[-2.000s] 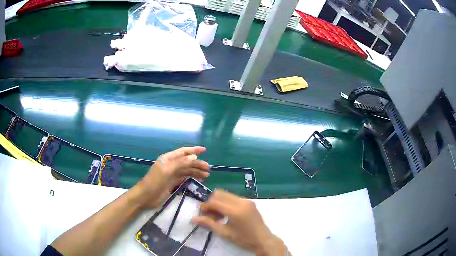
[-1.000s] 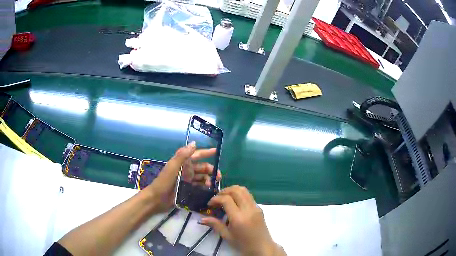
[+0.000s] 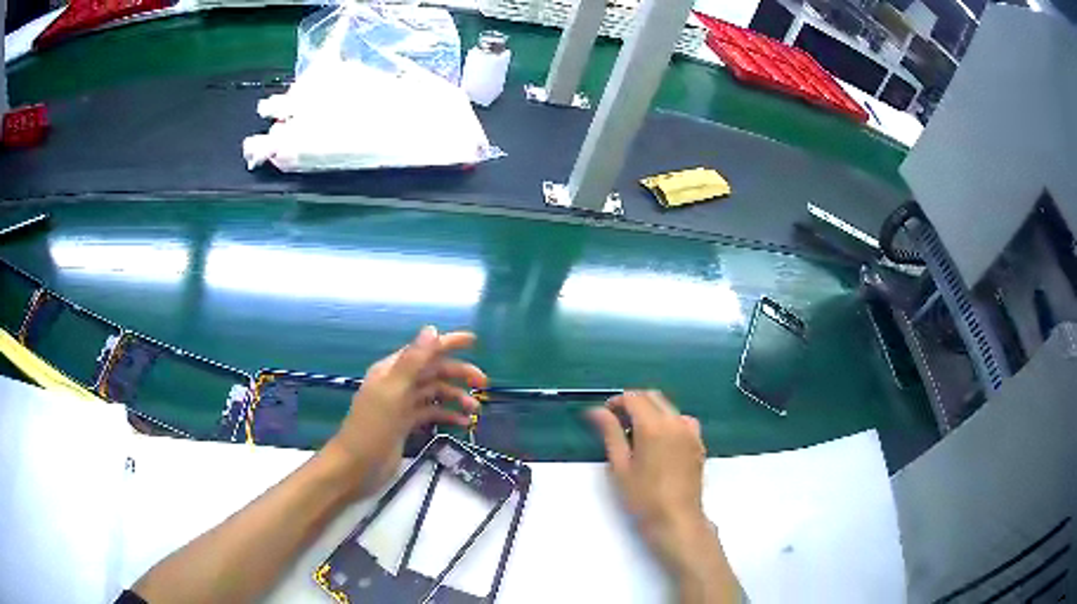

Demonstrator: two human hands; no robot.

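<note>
Dark phone middle frames with orange-yellow edging (image 3: pixel 280 407) lie end to end along the belt's near edge. My left hand (image 3: pixel 408 407) is open, fingers apart, over the row and hiding part of it. My right hand (image 3: pixel 656 454), slightly blurred, has its thumb and fingers around the right end of the row's rightmost frame (image 3: pixel 532 413), which lies on the belt. Set-aside frames (image 3: pixel 490 572) overlap on the white sheet (image 3: pixel 815 519), below and between my hands. A separate frame (image 3: pixel 774 354) lies tilted on the belt at the right.
The green belt (image 3: pixel 390 336) runs across. A grey machine (image 3: pixel 992 153) with a black cable chain (image 3: pixel 963 330) stands right. Behind are a plastic bag (image 3: pixel 378 112), a whitish bottle (image 3: pixel 485 69), a yellow packet (image 3: pixel 687 186) and metal posts (image 3: pixel 620 112). A yellow strip (image 3: pixel 41 363) is left.
The frame held up between my hands a second ago now lies at the row's right end. My right hand has moved right. Another frame has come onto the belt from the right machine.
</note>
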